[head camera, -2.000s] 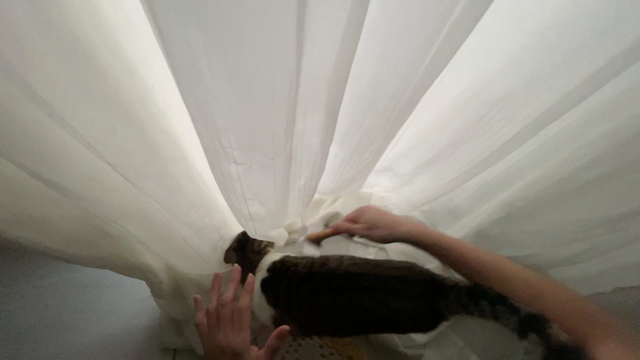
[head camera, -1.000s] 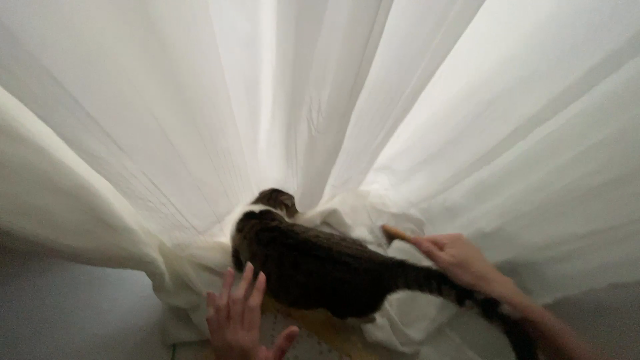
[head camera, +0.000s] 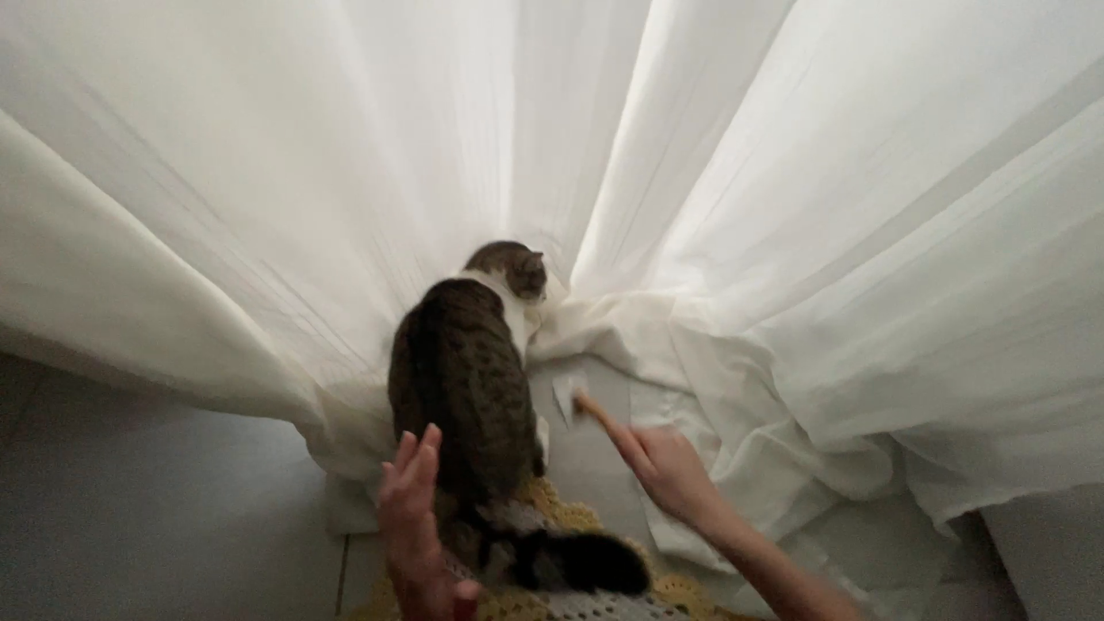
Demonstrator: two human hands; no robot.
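Note:
A tabby-and-white cat [head camera: 466,379] sits at the foot of a white curtain, its head turned to the right and its dark tail curled over a crocheted mat [head camera: 569,509]. My left hand [head camera: 414,509] is raised beside the cat's hindquarters, fingers up, holding nothing; whether it touches the fur I cannot tell. To the right of the cat, my right hand [head camera: 668,470] grips a thin wooden handle [head camera: 599,412] that points up and left. The tool's far end is blurred, with something pale next to it, so its kind is unclear.
Long white curtains [head camera: 431,129] hang across the whole view, and their lower part lies bunched on the floor [head camera: 707,371] to the right. Grey floor tiles [head camera: 198,509] show at the lower left. The yellow-and-white mat lies at the bottom centre.
The cat has turned its body, and its tail, which stretched to the lower right, now curls near the mat. My right hand with the wooden-handled tool has moved lower, beside the cat.

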